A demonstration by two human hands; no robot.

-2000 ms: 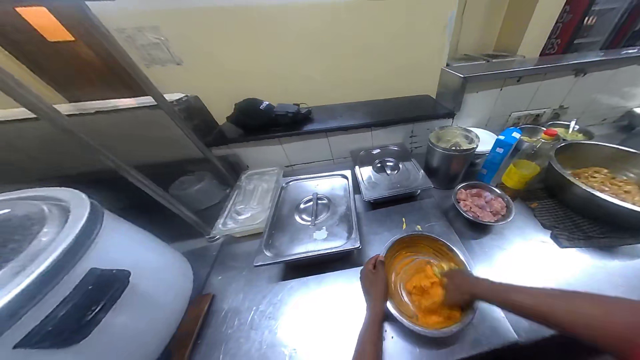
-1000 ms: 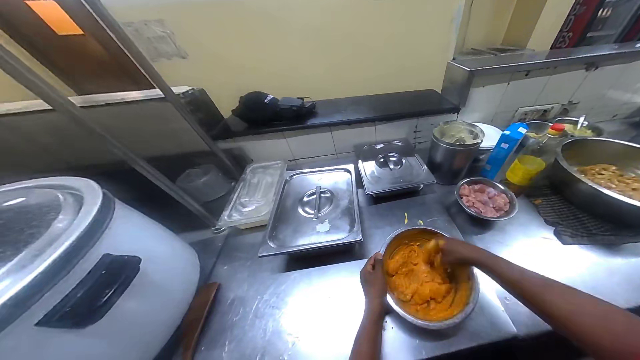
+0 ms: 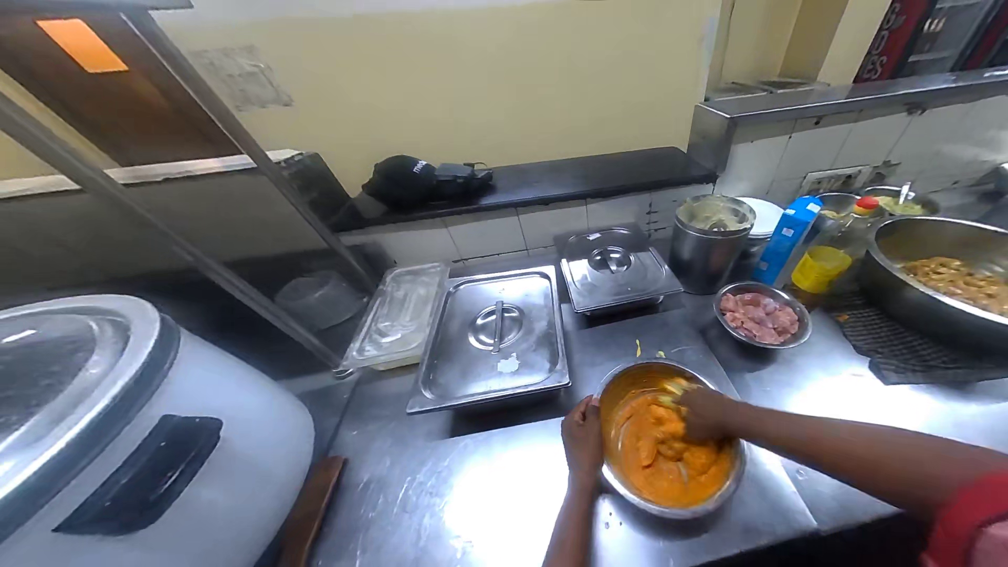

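A round steel bowl [image 3: 728,492] on the metal counter holds a thick orange paste [image 3: 661,461]. My left hand [image 3: 583,439] grips the bowl's left rim. My right hand [image 3: 702,411] is inside the bowl at its upper right, its fingers coated and partly hidden in the paste; whether they close on anything does not show. Pale yellowish bits lie by those fingers. Behind and to the right of the bowl stands a smaller steel bowl of raw meat pieces [image 3: 761,316].
Lidded steel pans [image 3: 498,335] [image 3: 613,268] stand behind. A steel canister [image 3: 709,252], blue carton [image 3: 787,240], yellow cup [image 3: 820,269] and large pan of cooked food [image 3: 957,272] are at right. A large white lidded appliance [image 3: 228,449] fills the left; a black cap [image 3: 402,179] lies on the ledge.
My right hand has moved within the bowl, from its right side to the upper middle, then back to the upper right. The paste has shifted shape. My left hand has stayed on the rim.
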